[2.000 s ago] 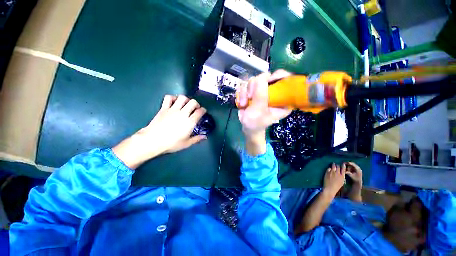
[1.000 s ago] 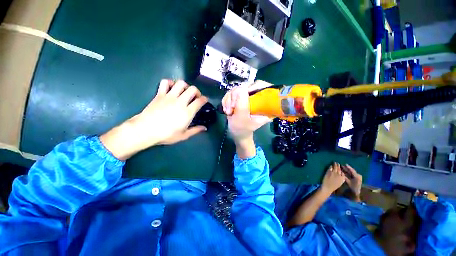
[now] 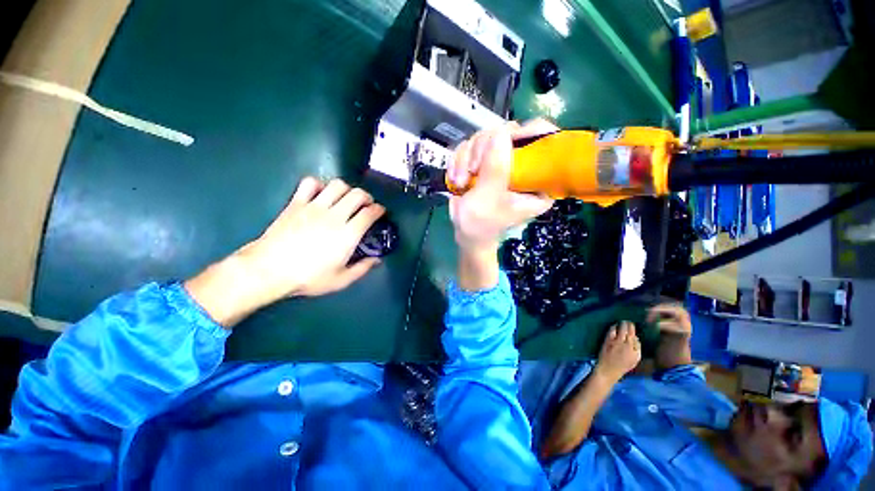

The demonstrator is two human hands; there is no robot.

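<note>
My right hand [image 3: 491, 197] is closed around the orange electric screwdriver [image 3: 595, 167], which lies nearly level, its nose pointing left at the front plate of the screw feeder [image 3: 393, 151]. The bit tip is too small to make out against the plate. My left hand [image 3: 312, 240] holds a glossy black round housing [image 3: 376, 240] on the green mat, with fingers over its top and thumb at its near side. The feeder is a silver-grey box with an open top.
A pile of round black parts [image 3: 552, 259] lies right of my right wrist. One round part [image 3: 547, 75] sits beyond the feeder. A black bin [image 3: 654, 251] with white inside stands near a coworker's hands [image 3: 622, 347]. A cardboard strip [image 3: 67, 125] edges the left. A thin cord [image 3: 418, 268] crosses the mat.
One second ago the screwdriver's nose was beside the black housing; now it is up at the feeder's front plate. My left hand still holds the housing. The coworker's hands have moved apart.
</note>
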